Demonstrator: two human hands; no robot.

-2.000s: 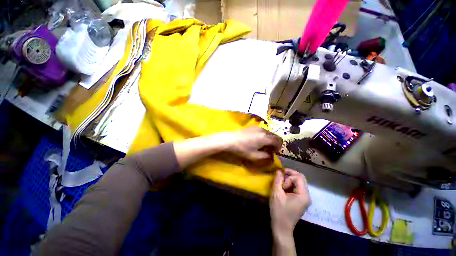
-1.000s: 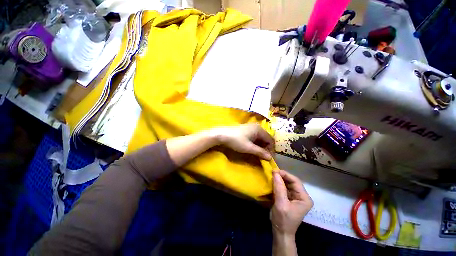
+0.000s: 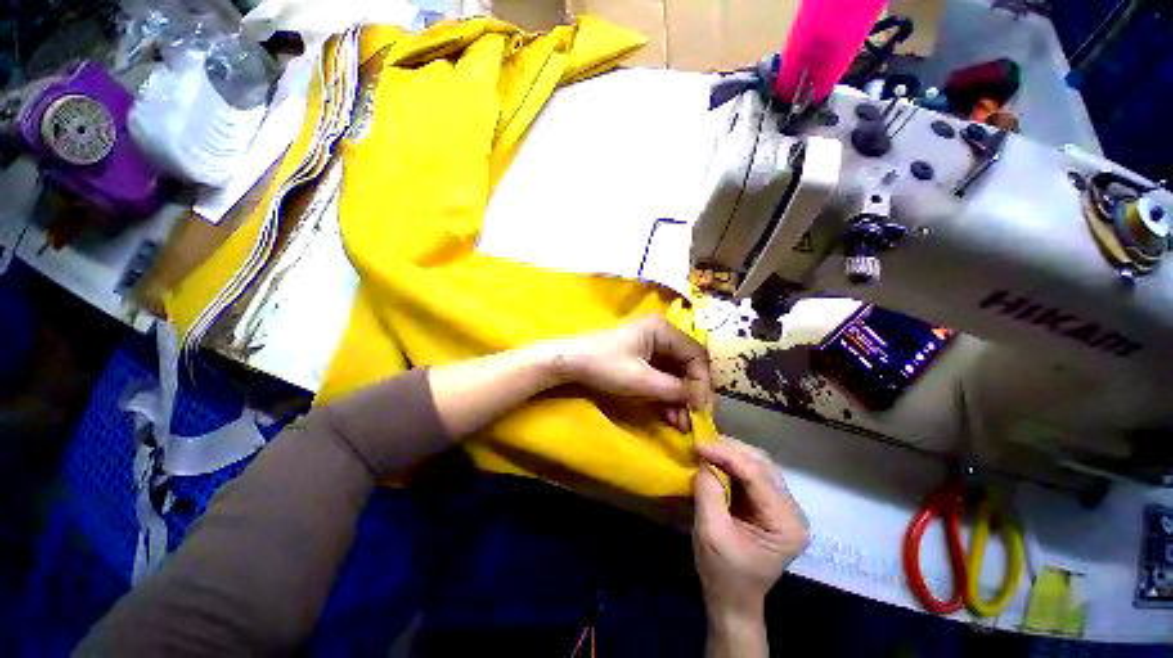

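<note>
A mustard-yellow garment piece (image 3: 437, 219) lies in soft folds across the white table and hangs over its front edge. Its right edge runs up to the needle area of the white sewing machine (image 3: 952, 244). My left hand (image 3: 637, 363) rests on the cloth and pinches its edge just in front of the needle area. My right hand (image 3: 749, 521) pinches the same folded edge (image 3: 702, 431) lower down, near the table's front edge. The needle itself cannot be made out.
Scissors (image 3: 943, 566) with red and yellow handles and a dark smartphone (image 3: 881, 354) lie right of the hands. Stacked cut pieces (image 3: 277, 206) and a purple device (image 3: 93, 135) are at the left. A blue basket (image 3: 109, 437) with pale strips stands below. A cardboard box (image 3: 720, 32) is behind.
The machine and table sit slightly further right in view than two seconds ago. Both hands stay on the cloth edge; the fingers have shifted slightly along it.
</note>
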